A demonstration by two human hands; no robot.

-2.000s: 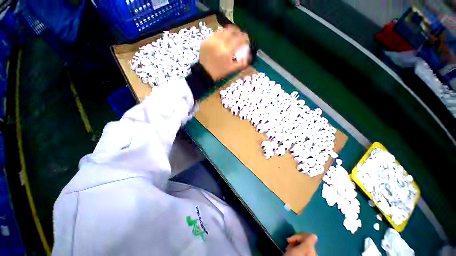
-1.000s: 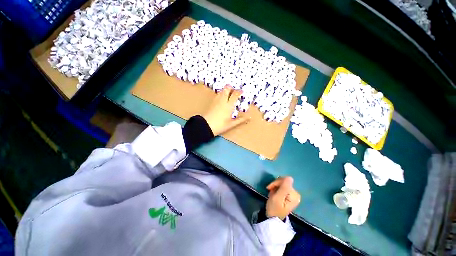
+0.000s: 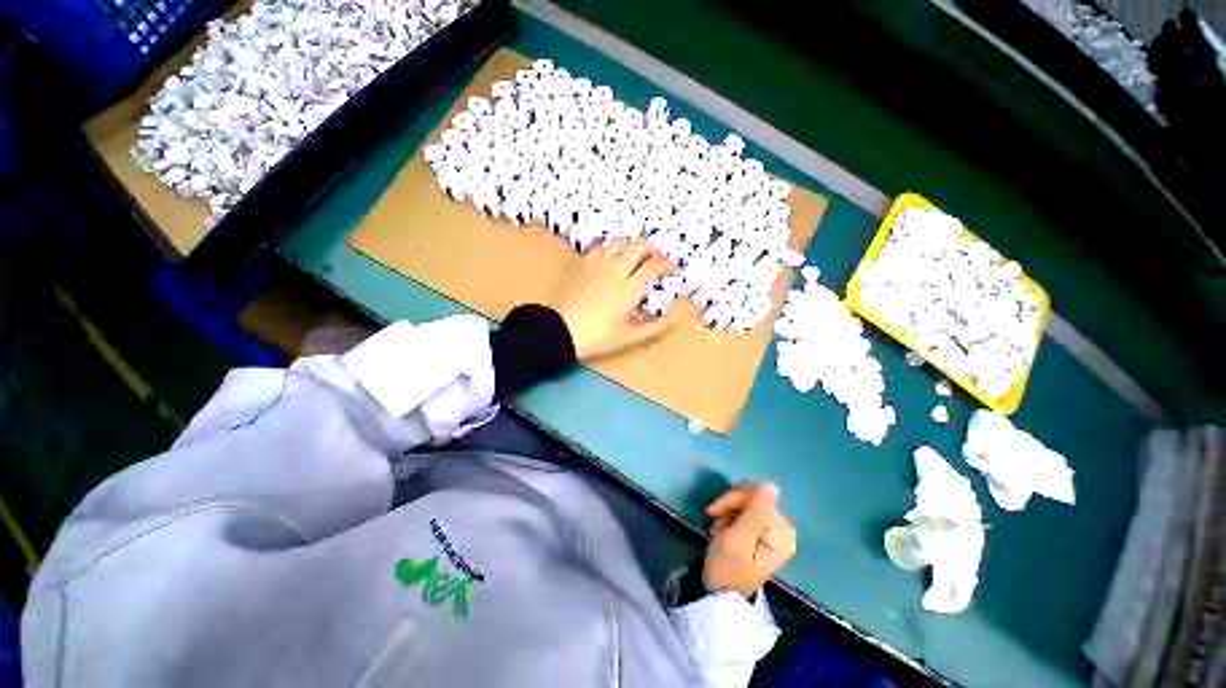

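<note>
Many small white housings (image 3: 592,155) stand packed together on a brown cardboard sheet (image 3: 457,255). My left hand (image 3: 619,296) lies low over the cardboard at the front edge of the housings, fingers spread, fingertips touching or close beside the nearest ones; whether it grips one is hidden. My right hand (image 3: 750,538) rests at the bench's front edge with curled fingers; nothing shows in it. A loose heap of flat white pieces (image 3: 834,356) lies right of the cardboard.
A yellow tray (image 3: 855,289) full of white pieces stands at the right. Crumpled white tissues (image 3: 1019,460) lie below it, with a clear bottle (image 3: 906,546) on one. A black-sided carton (image 3: 356,128) of jumbled parts is at the left. Grey-brown upright boards (image 3: 1159,565) stand far right.
My left hand has come from the far left by the carton down to the housings' front edge. The view has shifted, and my right hand shows more fully. Over the last second little has moved.
</note>
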